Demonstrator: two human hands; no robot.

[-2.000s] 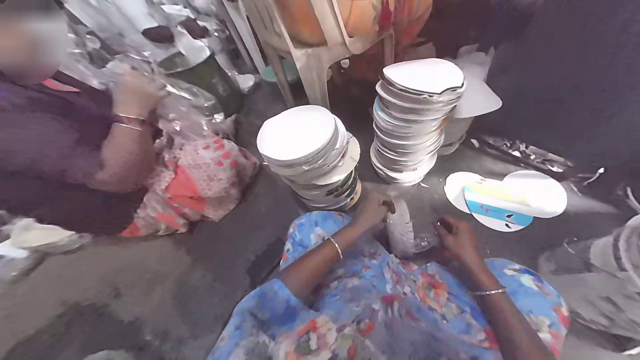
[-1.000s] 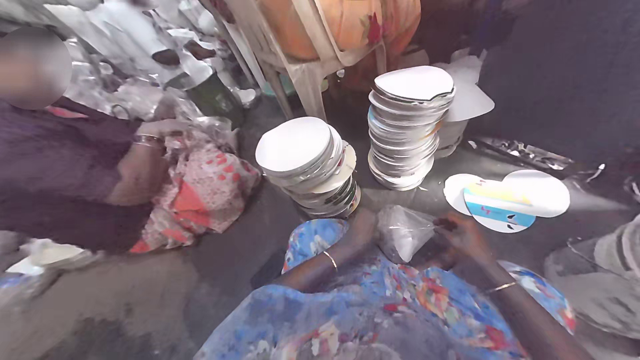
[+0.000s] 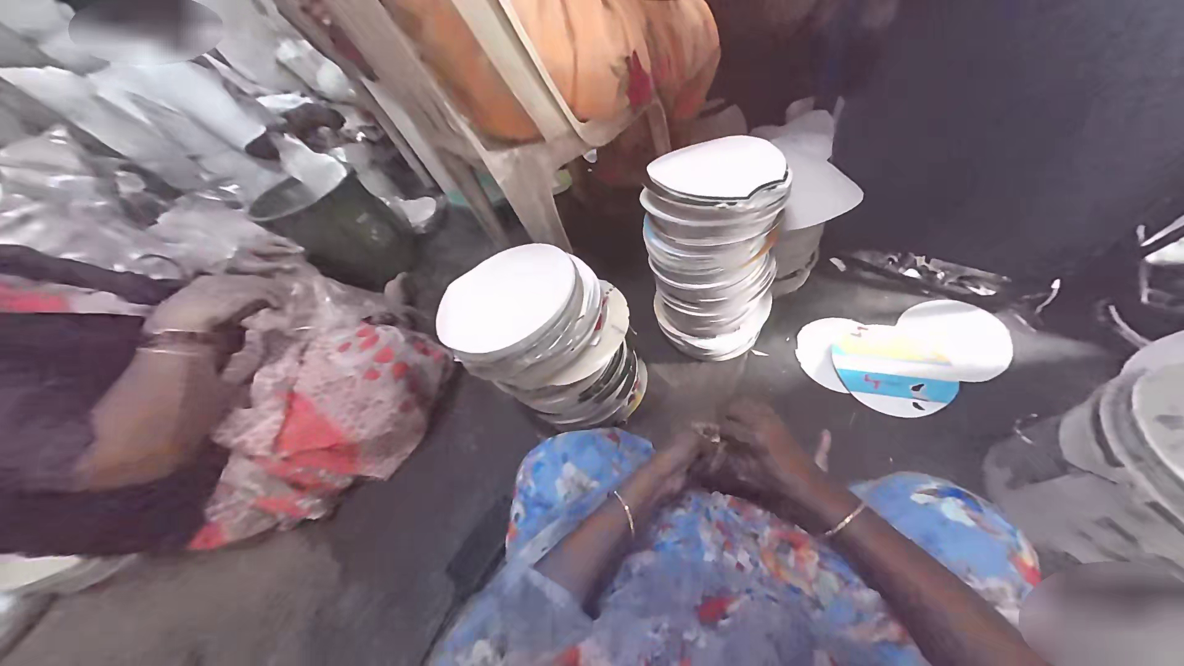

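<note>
My left hand (image 3: 683, 455) and my right hand (image 3: 760, 435) meet over my lap, close together, with fingers bent around something small and pale that is too blurred to name. A clear plastic sheet or bag (image 3: 717, 384) seems to extend beyond the fingertips, faint against the floor. Ahead and to the left stands a leaning stack of round white discs (image 3: 509, 301). A taller stack of similar discs (image 3: 717, 171) rises straight ahead. Several loose discs, one with blue and yellow print (image 3: 893, 375), lie overlapping on the floor to the right.
At the left sits a person (image 3: 129, 407) with a hand on red-and-white cloth (image 3: 324, 435). Behind are a dark bucket (image 3: 342, 227), plastic wrapping (image 3: 83, 194) and a plastic chair (image 3: 532, 171) with an orange cloth bundle (image 3: 573, 55). More wrapped discs (image 3: 1110, 435) stand at the right edge.
My hands have come together; earlier they were apart, with a clear plastic bag spread between them. The person at the left has shifted a hand over the cloth. The view has moved slightly.
</note>
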